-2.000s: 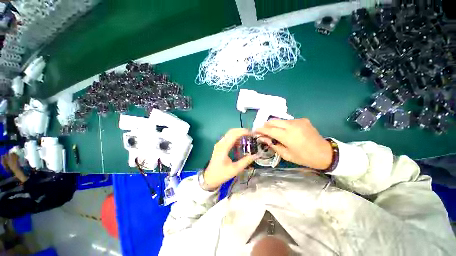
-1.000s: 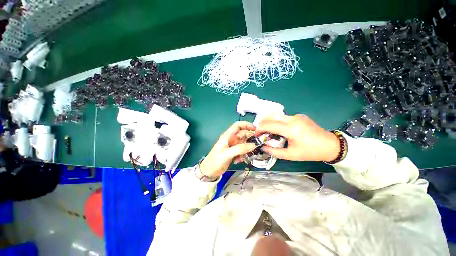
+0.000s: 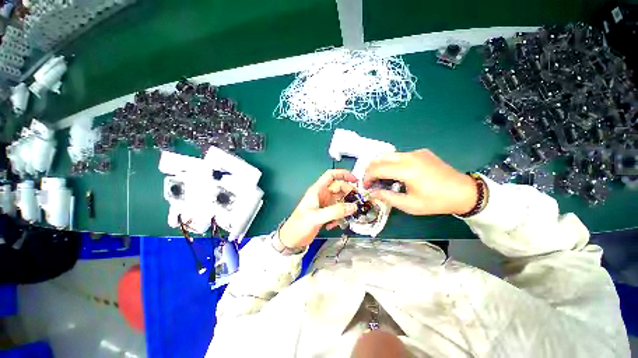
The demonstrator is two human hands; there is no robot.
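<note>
A white camera housing [image 3: 378, 222] lies at the bench's front edge before my body, its open face up, with its white arm [image 3: 358, 145] pointing away. My left hand [image 3: 320, 210] holds a small dark camera module [image 3: 355, 201] between thumb and fingers at the housing's opening. My right hand [image 3: 420, 185] has its fingertips pinched at the module's top, on what look like small wires. The fingers hide part of the module and the housing. Thin dark lead wires hang below the housing.
White housings with dark lenses [image 3: 241, 183] stand left, wires over the edge. A tangled white heap [image 3: 343, 87] lies at the back, a brownish module pile [image 3: 183, 115] back left, a large module pile [image 3: 559, 98] right, one single module [image 3: 452, 53] beside it. A blue bin [image 3: 175, 301] is below.
The module has turned and lowered in my left fingers toward the housing. My right hand has shifted from around the housing to pinching above the module. The camera view has shifted slightly.
</note>
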